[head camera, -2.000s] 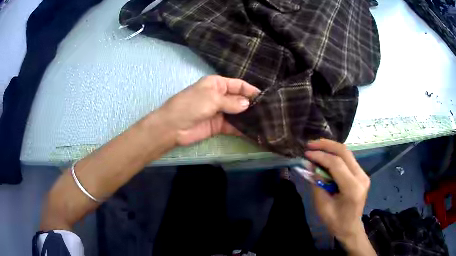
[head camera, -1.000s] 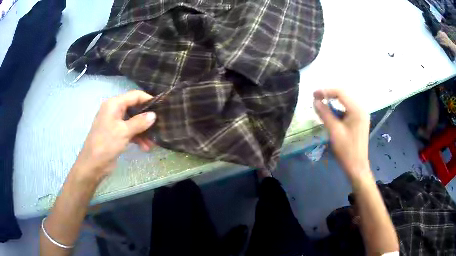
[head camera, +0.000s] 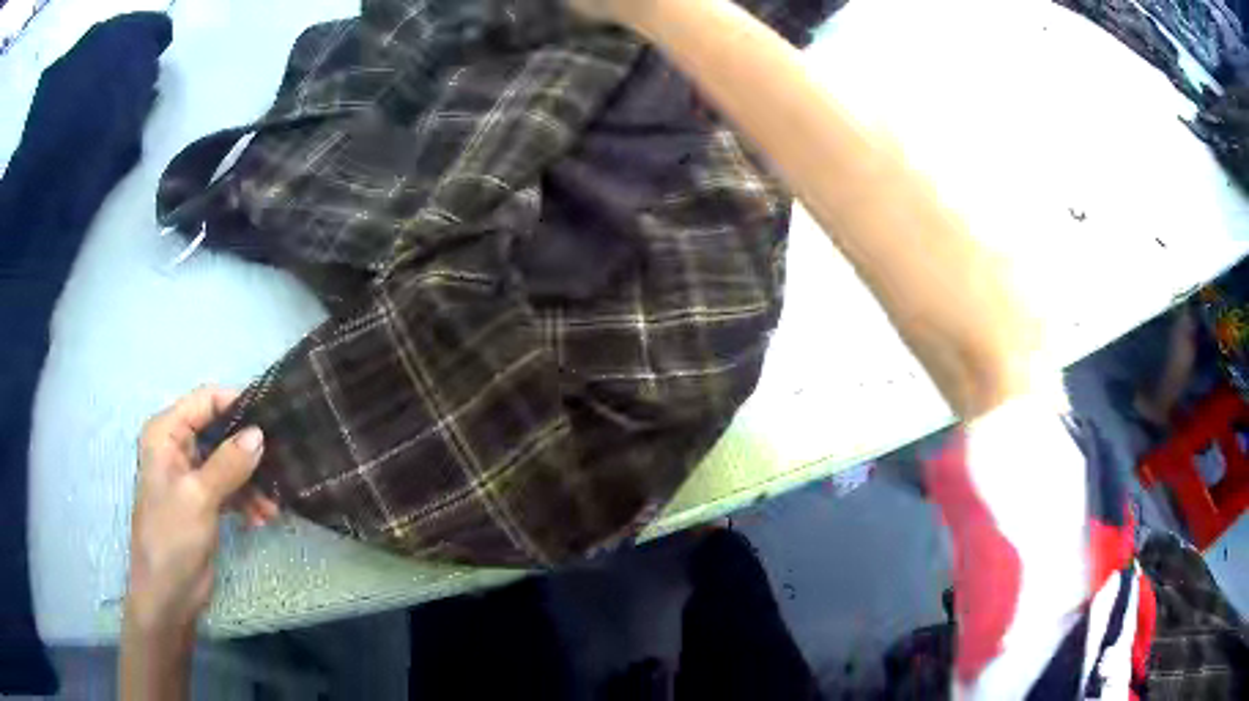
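The dark brown plaid garment lies spread on the pale table, its lower edge reaching the table's front edge. A plain dark inner part shows at its middle. My left hand pinches the garment's lower left edge between thumb and fingers. My right arm reaches across to the upper part of the garment. Only a blurred bit of my right hand shows at the top edge, so its fingers and anything in it are hidden. A thin white loop sticks out at the garment's left.
A long navy cloth lies along the table's left. Dark garments lie at the far right. A red stool stands on the floor at right, with a plaid pile below it. Part of another person shows beside the stool.
My left hand has moved left and down, drawing the garment's edge with it. My right hand has gone from the right side up to the garment's top. The dark inner part is now more exposed.
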